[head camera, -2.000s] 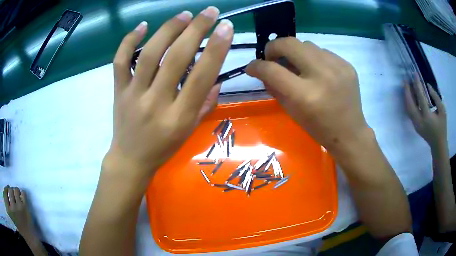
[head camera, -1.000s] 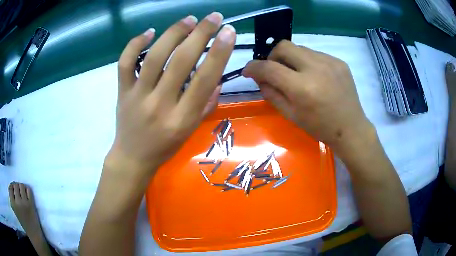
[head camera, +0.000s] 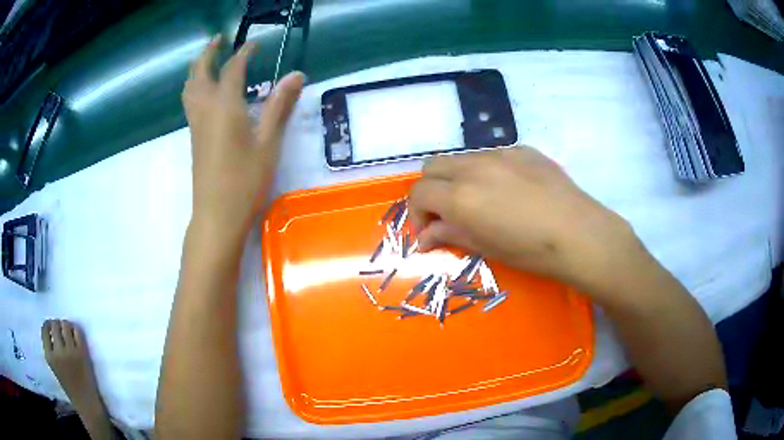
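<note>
An orange parts tray (head camera: 344, 369) lies in front of me with loose dark and silver side keys (head camera: 438, 288) in it. My right hand (head camera: 481, 206) is over the tray's upper part, fingertips down at the side keys; whether a strip is pinched cannot be seen. A phone middle frame (head camera: 486, 112) lies flat just beyond the tray. My left hand (head camera: 236, 129) is raised at the upper left, fingers apart and slightly blurred, beside another middle frame (head camera: 279, 10) at the green belt's edge. Contact between that hand and frame is unclear.
A stack of middle frames (head camera: 688, 107) lies on the white bench at the right, another stack (head camera: 34, 249) at the left. A single frame (head camera: 39, 137) lies on the green belt (head camera: 370, 34). Another person's hand (head camera: 67, 348) rests at the lower left.
The middle frame from my hands now lies flat beyond the tray. My left hand has moved left and up towards the belt. My right hand has come down to the side keys.
</note>
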